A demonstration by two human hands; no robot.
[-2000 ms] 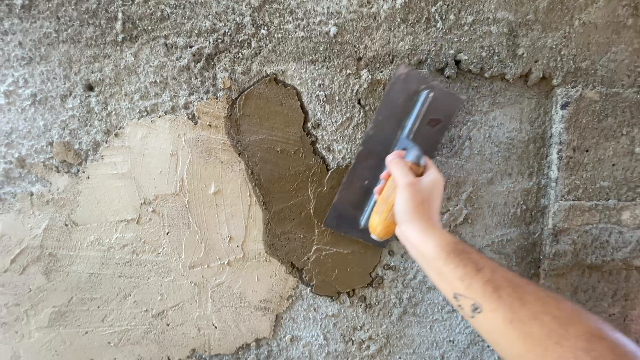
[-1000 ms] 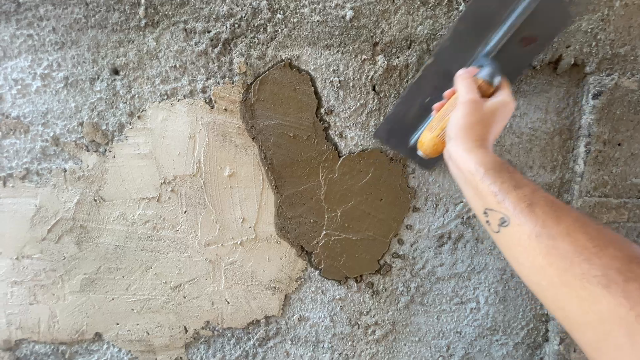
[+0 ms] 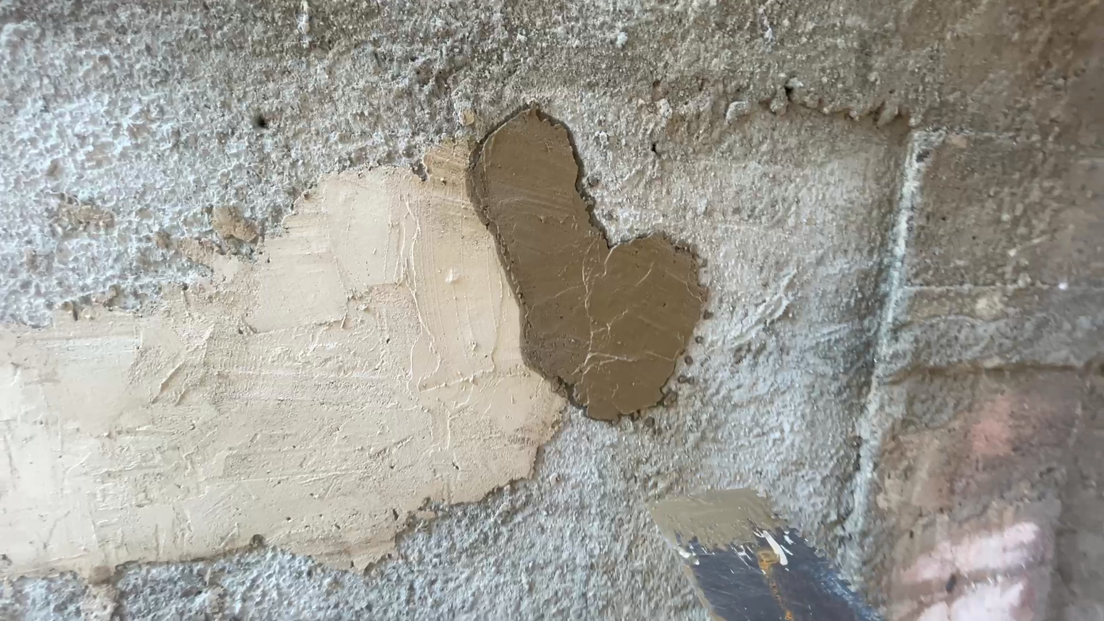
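A patch of wet brown plaster [image 3: 604, 293] lies on the rough wall, its left edge against a larger area of dry, pale beige plaster [image 3: 285, 405]. Fine ridges cross the wet patch, and small crumbs sit along its lower right edge. At the bottom of the head view, right of centre, the end of a flat metal blade [image 3: 768, 561] shows, with light brown plaster smeared along its top edge and white and orange marks below. Whatever holds this blade is out of frame. Neither my left hand nor my right hand is visible.
Rough grey wall [image 3: 759, 362] surrounds both plaster areas. A raised pale vertical ridge [image 3: 897, 250] runs down the right side, beside a browner, block-like section [image 3: 1000, 216] with horizontal joints. Pinkish patches [image 3: 992, 552] show at the lower right.
My right hand, which held the wood-handled trowel over the wall at upper right, has left the view. A plaster-smeared blade end now shows at the bottom.
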